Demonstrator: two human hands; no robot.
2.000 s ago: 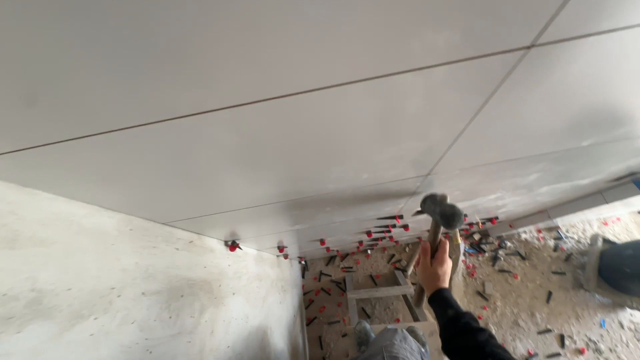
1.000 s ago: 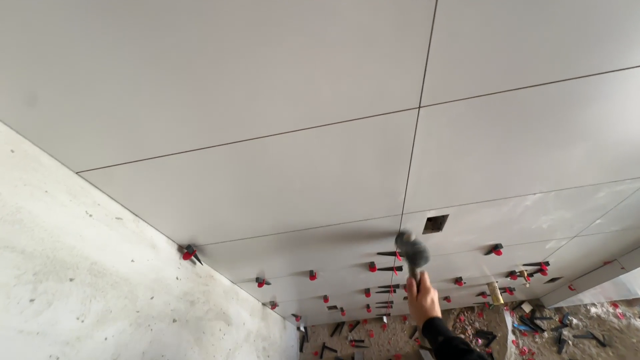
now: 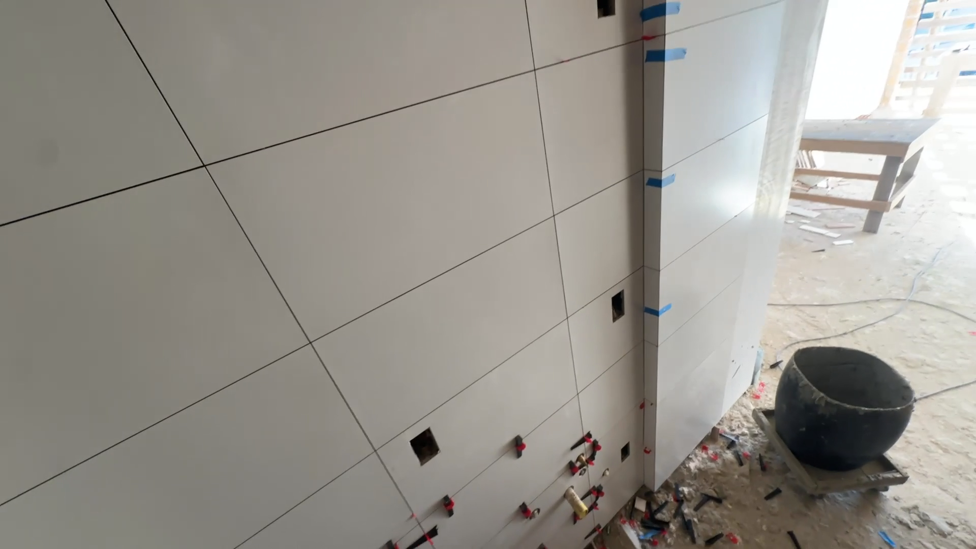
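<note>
Neither of my hands is in view, and no hammer shows. Large pale grey wall tiles (image 3: 427,198) with thin dark joints fill the left and middle of the head view. Low on the wall, red-and-black tile levelling clips and wedges (image 3: 519,447) sit in the joints. A brass pipe fitting (image 3: 576,503) juts out among them. Rectangular cut-outs (image 3: 425,446) open in several tiles. Strips of blue tape (image 3: 666,55) cross the tiled inside corner.
A black bucket (image 3: 839,442) stands on a low wheeled board (image 3: 820,479) at the right. Used wedges (image 3: 690,526) and rubble litter the floor. Cables cross the floor behind the bucket. A wooden bench (image 3: 869,137) stands farther back.
The view has swung right, away from the plain wall at the left. The hand holding a hammer against the lower tiles in the earlier frames is out of view.
</note>
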